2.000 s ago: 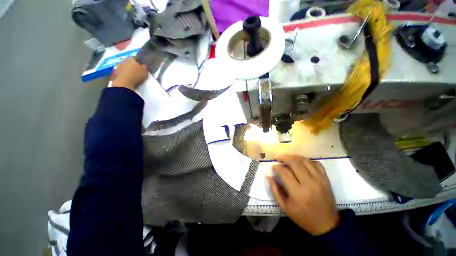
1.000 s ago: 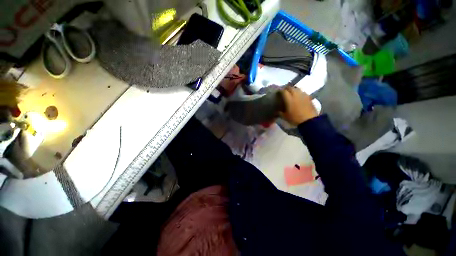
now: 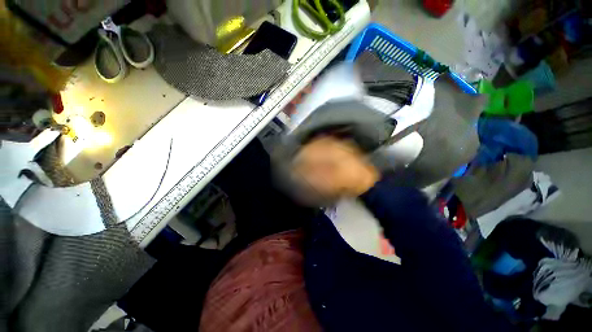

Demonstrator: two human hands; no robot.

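Note:
My right hand (image 3: 331, 168) is blurred in the middle of the view, closed on a grey fabric piece (image 3: 344, 117) with white behind it, beside the blue basket. My left hand is out of the picture. The joined grey and white pieces (image 3: 61, 211) lie at the machine bed on the left and hang over the table's front edge. A curved grey piece (image 3: 217, 72) lies on the table near the scissors (image 3: 123, 52).
The blue plastic basket (image 3: 448, 74) at right holds grey and white pieces. A black phone (image 3: 272, 40) and green cord (image 3: 318, 18) lie at the table end. A measuring tape (image 3: 214, 159) runs along the edge. Fabric heaps (image 3: 561, 275) lie at far right.
My right hand has moved left and toward my body with the grey piece, from beside the basket. The view has shifted slightly; the joined pieces still lie at the bed.

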